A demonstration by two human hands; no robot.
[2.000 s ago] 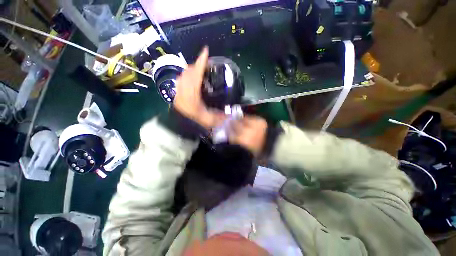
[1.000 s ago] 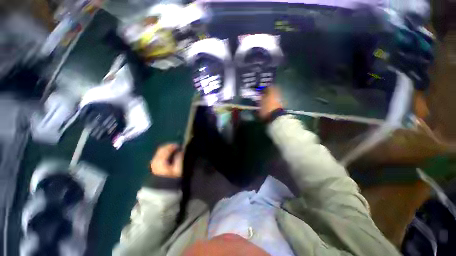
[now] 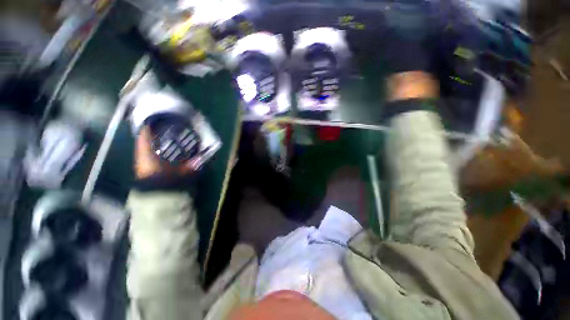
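Note:
The frame is blurred. My left hand [image 3: 149, 153] is around the lower left side of a white-and-black dome camera [image 3: 175, 136] on the left bench. The camera's ring of lights faces me. My right hand [image 3: 411, 85] is over the front bench at the right; its fingers blur into the dark surface, and I cannot tell if they hold anything. Two more dome cameras stand side by side at the front bench edge, a left one [image 3: 257, 76] and a right one [image 3: 319, 74], with neither hand on them.
More dome cameras [image 3: 65, 228] stand at the lower left. A blurred white unit [image 3: 53, 153] lies at the far left. Yellow and white clutter [image 3: 190, 40] is at the upper left. A white strip [image 3: 490, 106] hangs at the right, near brown material [image 3: 500, 169] and black bags [image 3: 537, 262].
The dome camera between my hands now stands on the front bench beside the other. My left hand has moved left onto another camera. My right hand has left the bench camera and moved right.

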